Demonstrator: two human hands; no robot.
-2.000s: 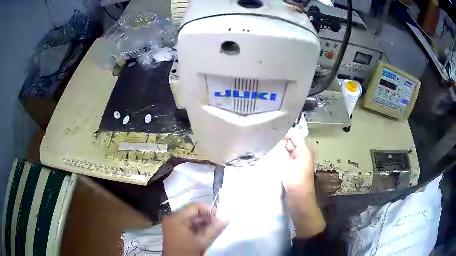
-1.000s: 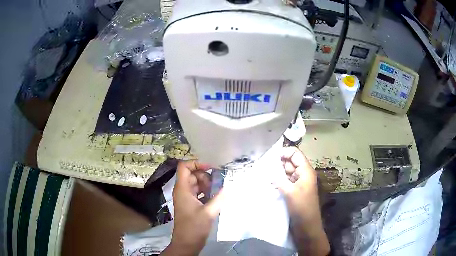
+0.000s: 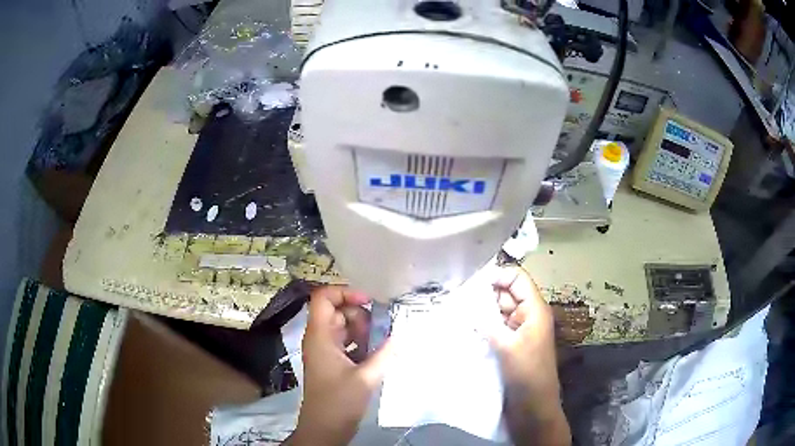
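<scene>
A white garment panel lies brightly lit below the off-white JUKI machine head. A smaller white layer hangs at its front with a loose thread at its lower edge. My left hand holds the panel's left side, thumb and fingers curled near the head's lower edge. My right hand grips the panel's right side with curled fingers. The needle and clamp are hidden under the head.
A panel stack lies at right. White oval pieces lie on the dark mat at left. The operation panel, a white bottle with yellow top and a clear tray stand at right. A striped surface is at lower left.
Since two seconds ago, my left hand has moved up and forward to beside the head's lower edge, and my right hand slightly down. The panel has shifted and its lower edge now shows.
</scene>
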